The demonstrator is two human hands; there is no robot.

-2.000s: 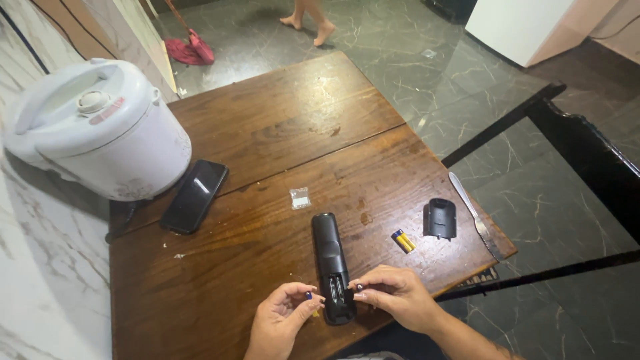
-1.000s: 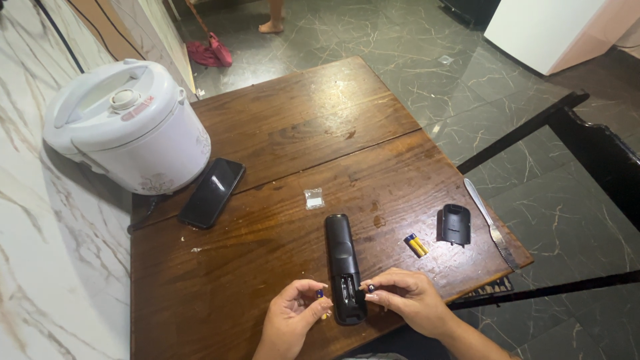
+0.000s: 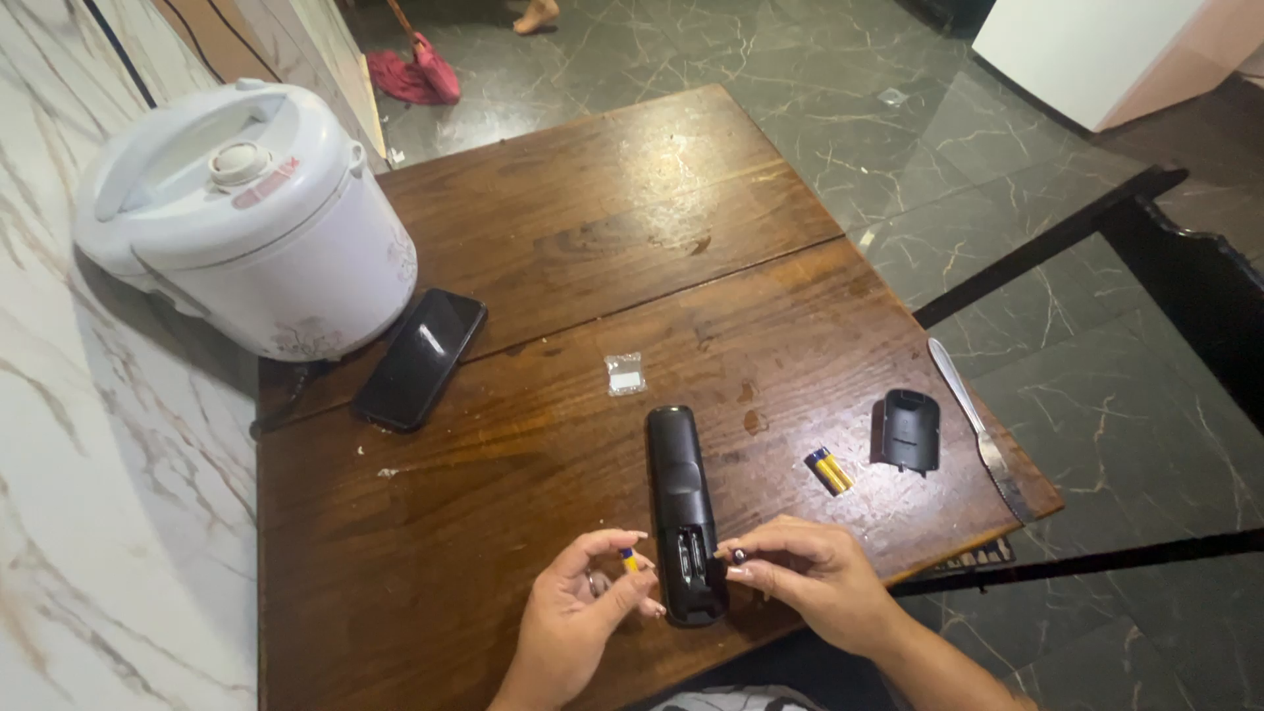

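Note:
A black remote control (image 3: 681,494) lies face down on the wooden table, its battery compartment (image 3: 693,558) uncovered at the near end. At its left side, my left hand (image 3: 588,602) pinches a small yellow and blue battery (image 3: 629,561) between thumb and fingers. On the other side, my right hand (image 3: 810,578) holds a small dark-ended battery (image 3: 738,557) beside the compartment; its body is mostly hidden by the fingers. Yellow and blue batteries (image 3: 829,471) lie together to the right, next to the black battery cover (image 3: 910,431).
A white rice cooker (image 3: 257,227) and a black smartphone (image 3: 422,360) are at the left. A small clear plastic packet (image 3: 625,374) lies beyond the remote. A table knife (image 3: 973,420) rests along the right edge of the table (image 3: 553,227). Beyond are a black chair (image 3: 1175,257) and a person's foot (image 3: 536,15).
The battery in my left hand shows more of its yellow side now. Both hands stay beside the remote. The person's feet in the background have moved.

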